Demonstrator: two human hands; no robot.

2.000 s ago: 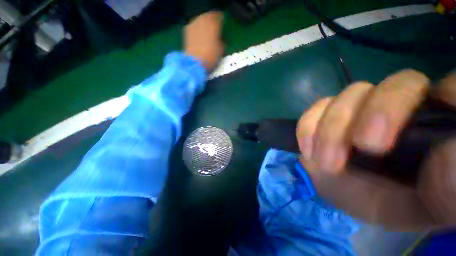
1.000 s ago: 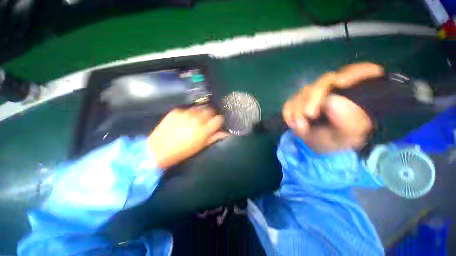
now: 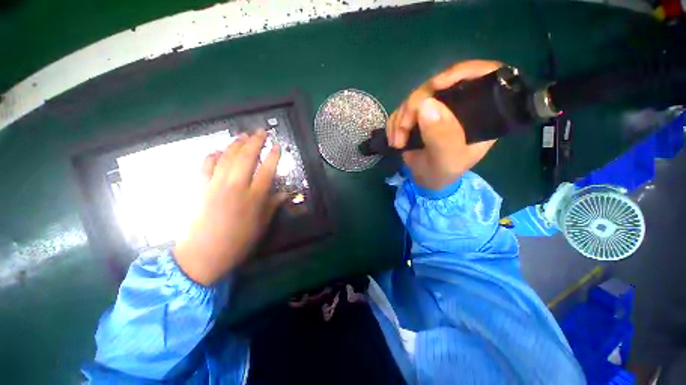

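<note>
The tablet assembly (image 3: 162, 184) lies in a black fixture tray (image 3: 322, 188) at the left. Its large plate glares white, and small electronics show along its right end. My left hand (image 3: 237, 199) rests on the device with fingers spread over its right part, holding nothing visible. My right hand (image 3: 444, 135) is closed around the thick black electric screwdriver (image 3: 481, 109). The driver's tip is over the right part of the round screw dish (image 3: 350, 128), which is full of small silvery screws. I cannot tell whether a screw is on the tip.
A slim black stick with a white label (image 3: 548, 135) lies at the bench's right edge. A pale green round fan (image 3: 603, 224) stands beyond the edge, with blue bins (image 3: 602, 319) below. A worn white strip (image 3: 173, 37) borders the dark green mat at the back.
The tray with the device has come onto the mat from out of view, and my left hand has moved from the far green surface onto it. The screwdriver's tip has reached the screw dish.
</note>
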